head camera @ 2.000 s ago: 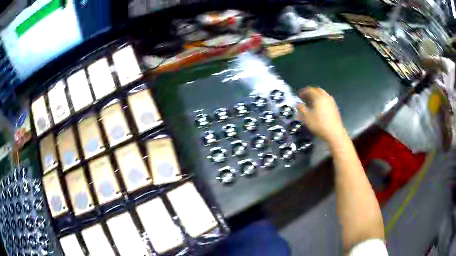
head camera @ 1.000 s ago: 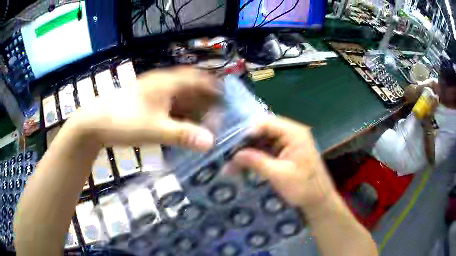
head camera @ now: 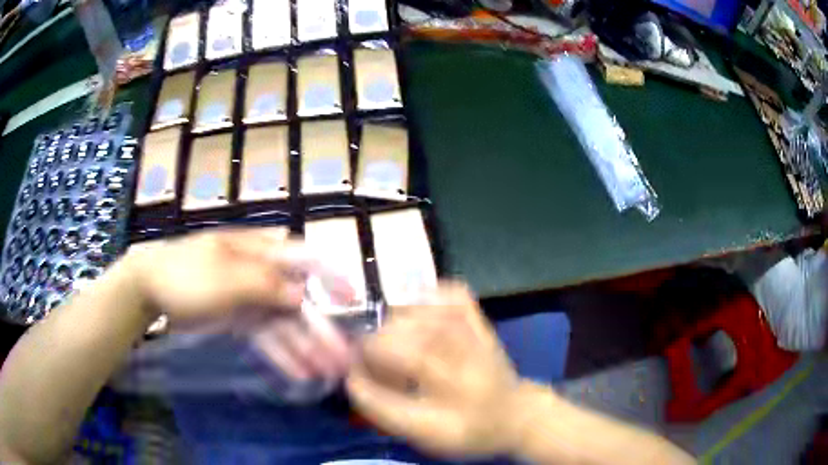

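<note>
My left hand, blurred, is over the front row of the black blister tray, with its fingers on a clear sheet. My right hand is curled at the sheet's right edge, close to my left fingers. The sheet is smeared by motion; I cannot tell whether rings are on it. Gold rectangular housings with pale round areas lie in the tray's pockets. My hands and the sheet hide part of the front row.
A clear carrier sheet of black rings lies left of the tray. A crinkled strip of clear film lies on the green bench to the right. Cables and a red-and-white package are behind. A red stool stands beside the bench.
My view has turned down and left. My hands have moved lower, towards the bench's front edge, with the sheet. The film strip now lies on the bench, apart from the sheet.
</note>
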